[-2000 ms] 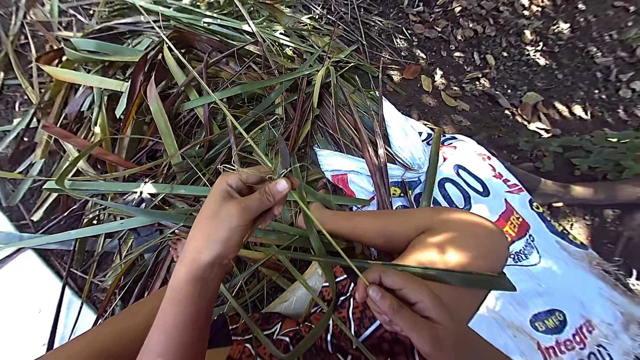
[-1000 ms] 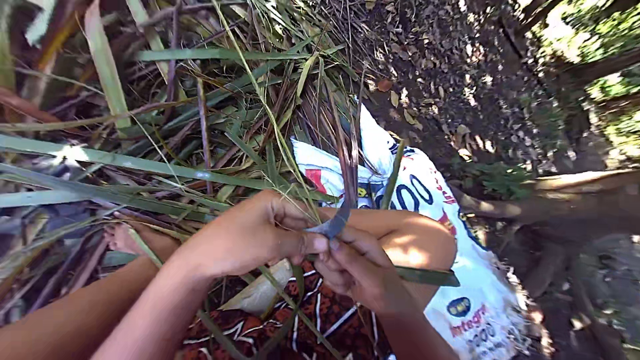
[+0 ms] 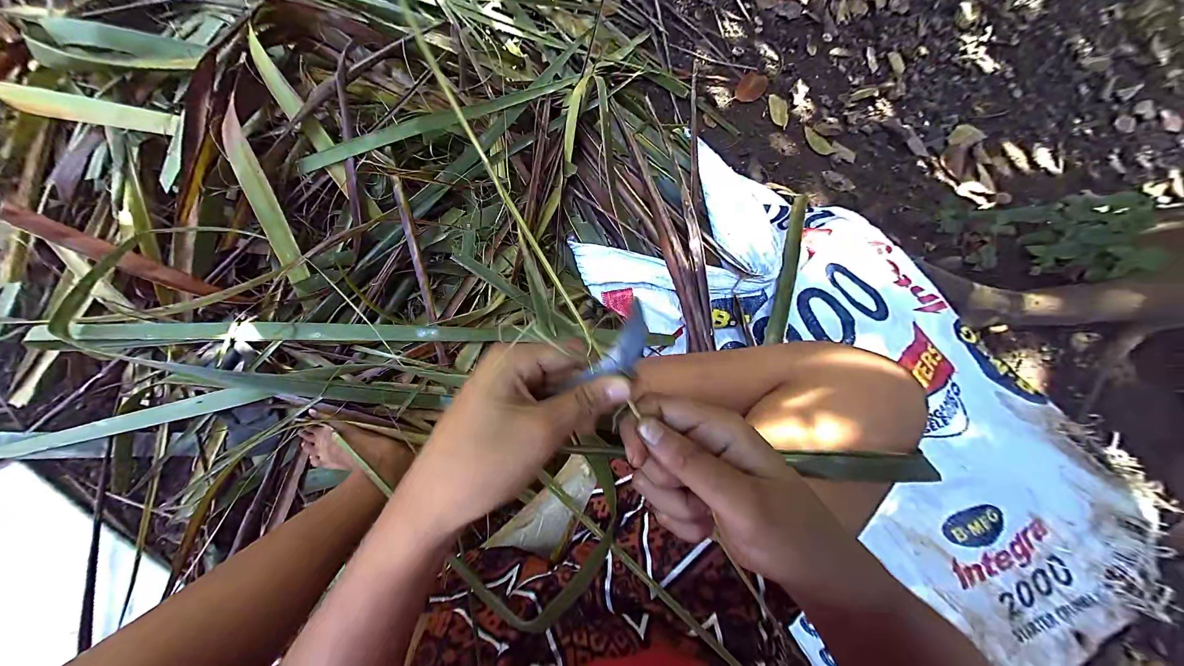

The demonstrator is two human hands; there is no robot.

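My left hand [image 3: 523, 416] pinches a small curved grey blade [image 3: 622, 350] between thumb and fingers, together with a thin green leaf strip [image 3: 481, 153] that runs up and to the left. Close against it on the right, my right hand [image 3: 708, 462] has its thumb and fingertips closed on the lower end of the strip. Both hands are above my lap, over a patterned brown and black cloth [image 3: 518, 592]. Loops of leaf strip hang below them, and a wider green leaf piece [image 3: 860, 465] lies across my bent leg.
Long green and brown leaves [image 3: 268, 185] lie heaped ahead and to the left. A printed white woven sack [image 3: 962, 481] is spread at the right beside my knee. Beyond it are dark soil [image 3: 860, 111] with dry leaves and a branch or root [image 3: 1064, 301]. A white flat object [image 3: 55, 546] lies at the lower left.
Two seconds ago my hands were apart, with the strip stretched between them; now they are together. The grey blade stands upright near my left fingertips, where it lay flatter one second ago.
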